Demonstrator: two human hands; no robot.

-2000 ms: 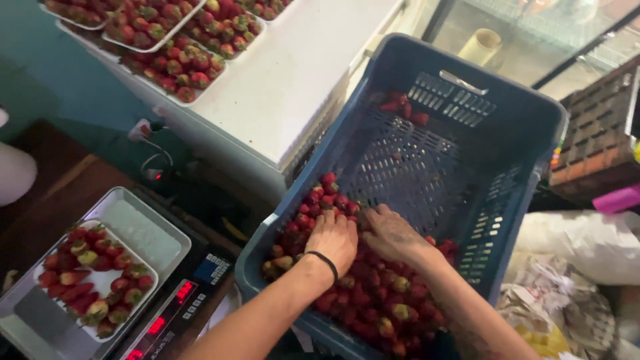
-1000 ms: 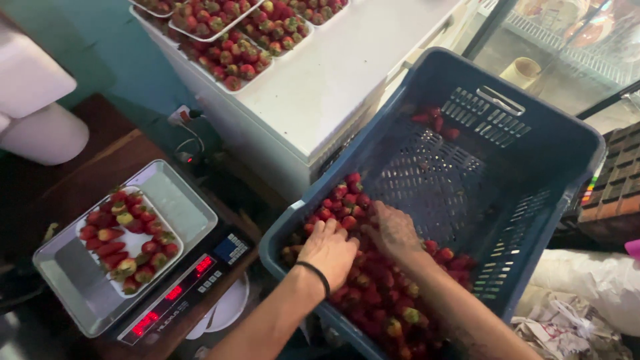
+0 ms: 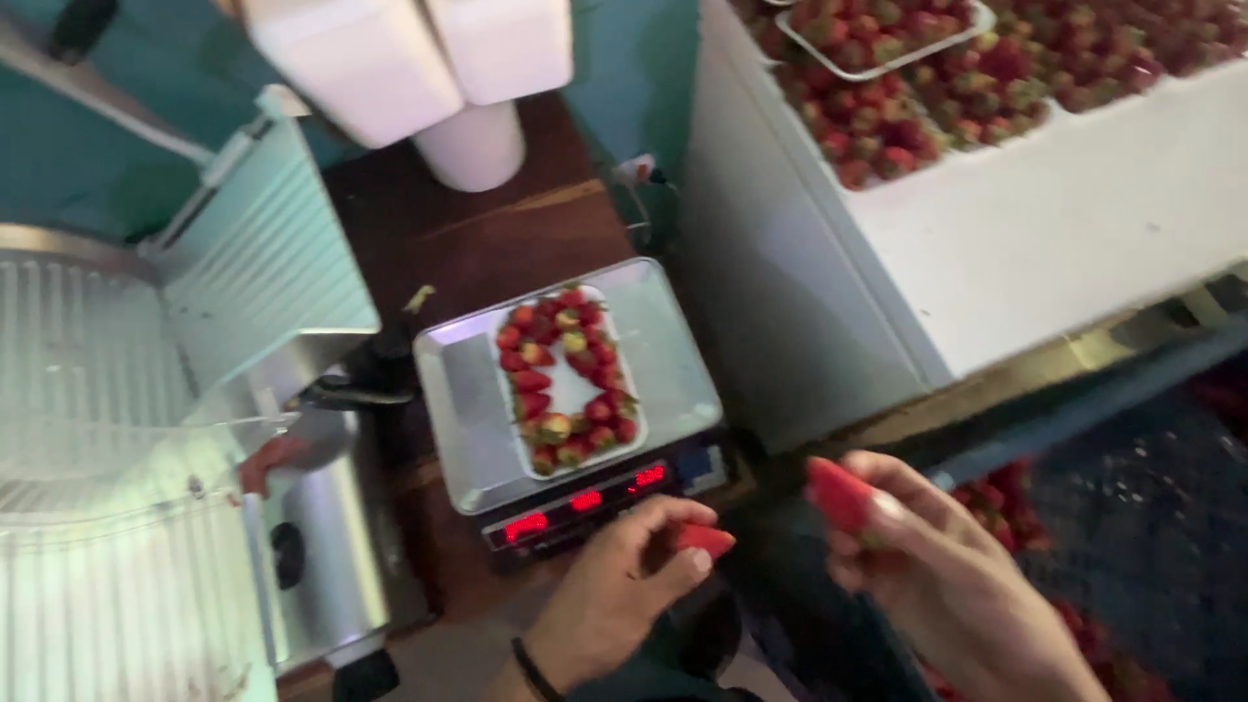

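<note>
My left hand, with a dark band at the wrist, pinches a strawberry just below the display of a digital scale. Farther right, my right hand holds another strawberry between thumb and fingers, beside the edge of the blue plastic crate. On the scale's metal pan lies a white tray with strawberries around its edge and a bare patch in the middle. More strawberries lie in the blue plastic crate, partly hidden by my right hand.
A meat slicer of shiny metal stands at left. White foam trays are stacked behind the scale on the wooden table. At upper right, trays full of strawberries rest on a white freezer-like cabinet.
My hands have come out of the strawberries in the crate, each now holding a strawberry, and are nearer the scale. The view has swung left.
</note>
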